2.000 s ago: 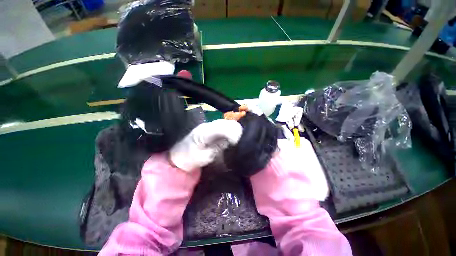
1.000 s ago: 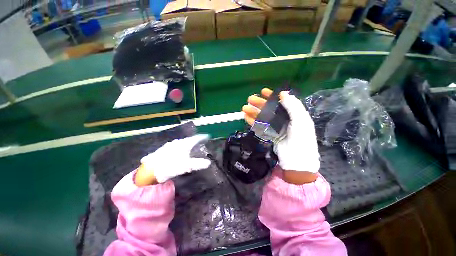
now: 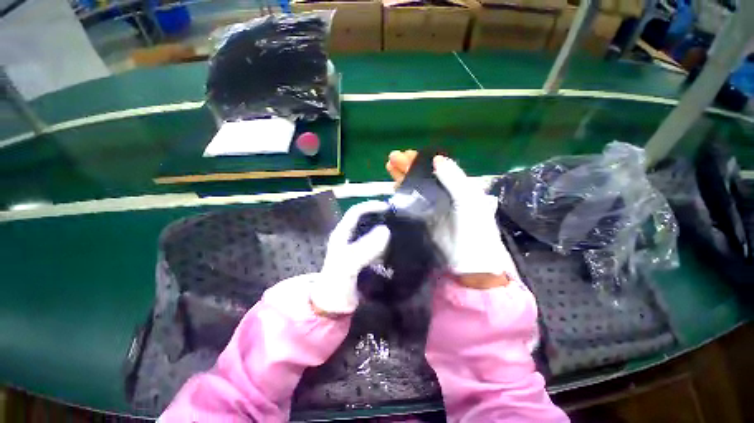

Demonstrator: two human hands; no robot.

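Black headphones (image 3: 409, 248) are held between my two white-gloved hands above the middle of the dark dotted sheet (image 3: 240, 248). The view of them is blurred. My left hand (image 3: 353, 252) is closed around the left side of a cup. My right hand (image 3: 467, 219) grips the headband and the right side, with bare fingertips showing at the top. Shiny clear film lies on the dark sheet just below the headphones.
A stand (image 3: 248, 176) behind the sheet bears a black item in clear film (image 3: 273, 70), a white pad (image 3: 250, 137) and a pink-red round object (image 3: 307, 144). A crinkled clear bag (image 3: 620, 198) lies at right on another dotted sheet (image 3: 595, 310). Cardboard boxes (image 3: 426, 29) stand behind.
My left hand has moved right from above the sheet and taken hold of the headphones. My right hand still holds them, shifted slightly left.
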